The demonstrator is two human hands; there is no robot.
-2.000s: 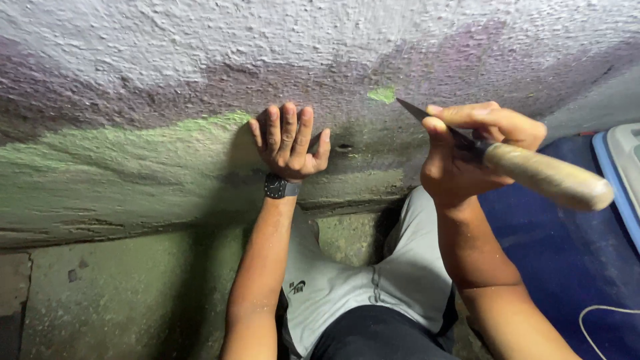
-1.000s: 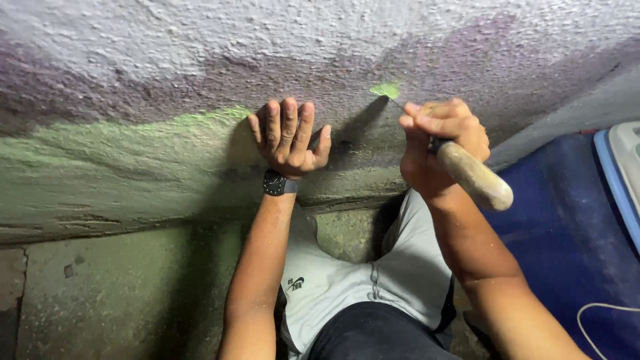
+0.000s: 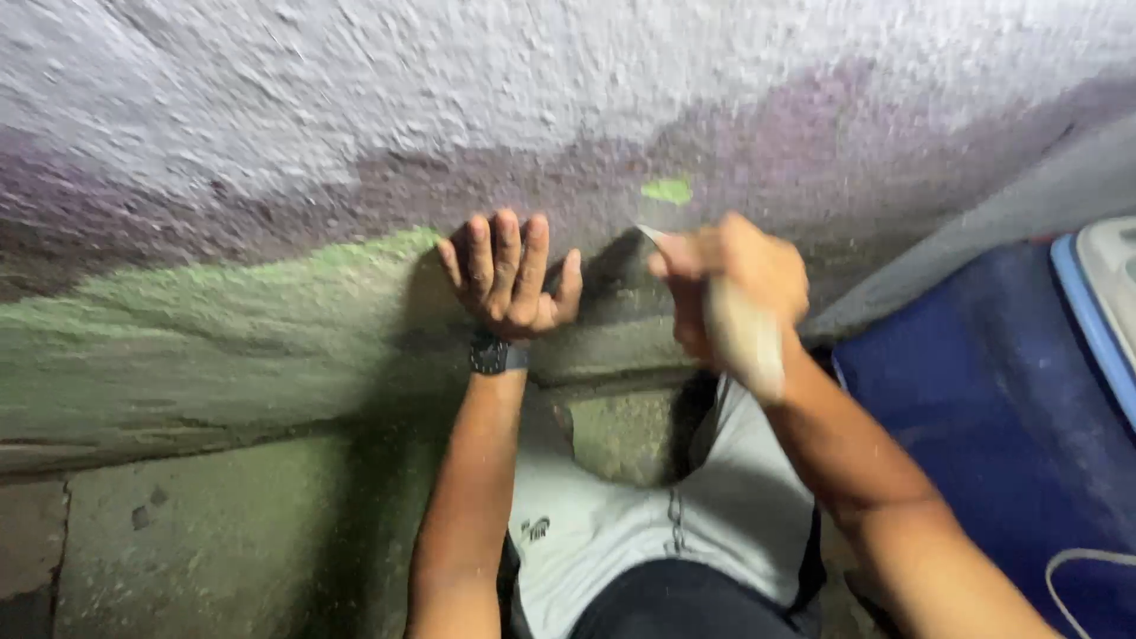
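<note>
My left hand [image 3: 510, 275], with a dark watch [image 3: 497, 353] at the wrist, lies spread against the rough painted wall [image 3: 497, 89]. To its right my right hand [image 3: 737, 275] grips a scraper with a pale wooden handle [image 3: 745, 342], blurred by motion. The metal blade's tip [image 3: 650, 232] points up and left at the wall, just below a bright green patch [image 3: 667, 190] in the grey and purple paint. Most of the blade is hidden by the fingers. Whether the tip touches the wall, I cannot tell.
A large blue container [image 3: 985, 399] stands at the right, with a light blue and white lid-like edge [image 3: 1096, 302] and a pale cord [image 3: 1087, 557] over its side. Concrete floor [image 3: 213, 532] meets the wall's foot. My legs in light grey shorts [image 3: 586, 532] are below.
My right hand, holding the tool, has moved left along the wall since the earliest frame, and the blade tip now sits below and left of the green patch. My left hand has stayed in place.
</note>
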